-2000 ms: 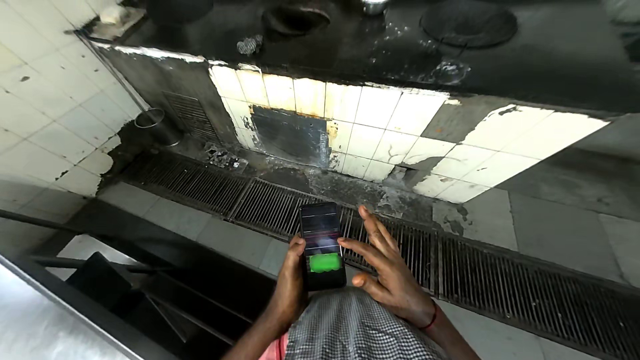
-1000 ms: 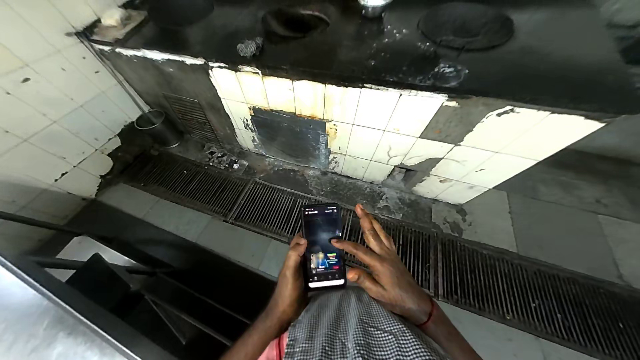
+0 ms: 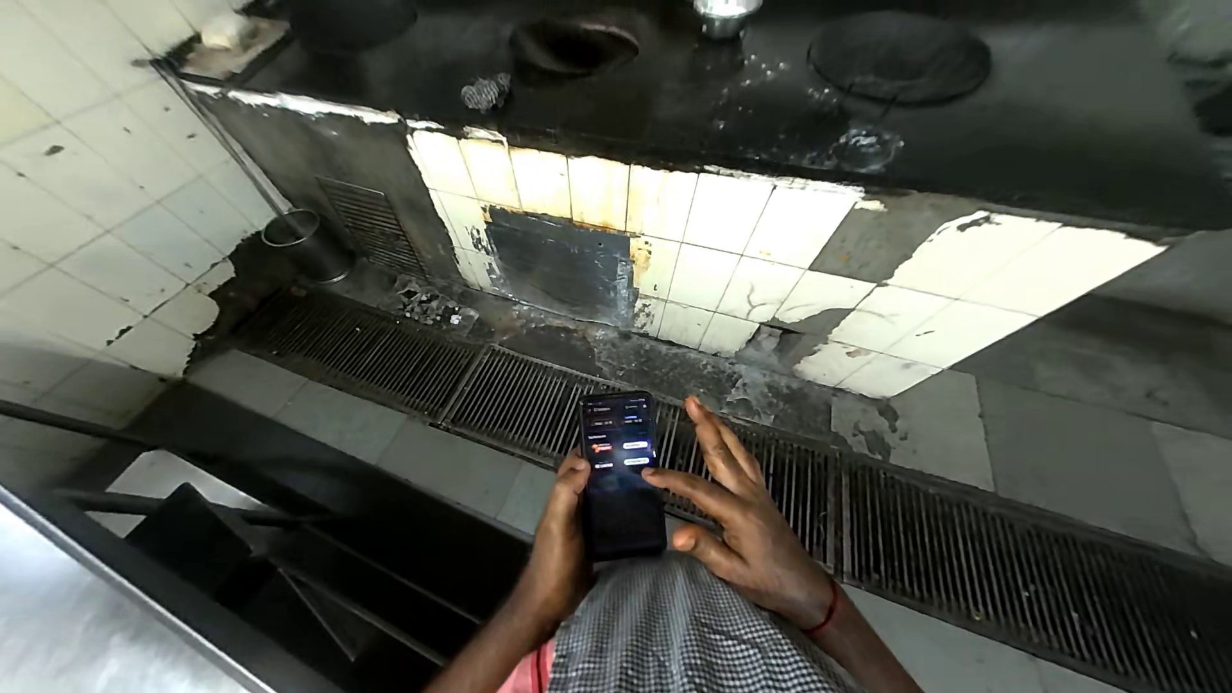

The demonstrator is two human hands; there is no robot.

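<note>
A dark smartphone point(image 3: 624, 481) with a lit screen is held upright over my lap, where a black-and-white checked cloth point(image 3: 688, 626) lies. My left hand point(image 3: 561, 525) grips the phone along its left edge, thumb at the side; its other fingers are hidden behind. My right hand point(image 3: 746, 525) hovers at the phone's right side with its fingers apart, the index fingertip at or just over the screen's edge. Whether that fingertip touches the glass I cannot tell. A red thread band circles my right wrist.
Ahead is a black cooking counter point(image 3: 664, 106) with round burner openings, a metal bowl point(image 3: 727, 14) and a scouring pad point(image 3: 486, 91). Metal floor grates point(image 3: 539, 395) run below its tiled front. A metal bucket point(image 3: 308, 245) stands far left; a steel table point(image 3: 87, 616) is near at left.
The phone's display has changed, from a green block, to a picture low on a dark screen, to rows of small items. My right index finger has shifted slightly; my left hand keeps its hold.
</note>
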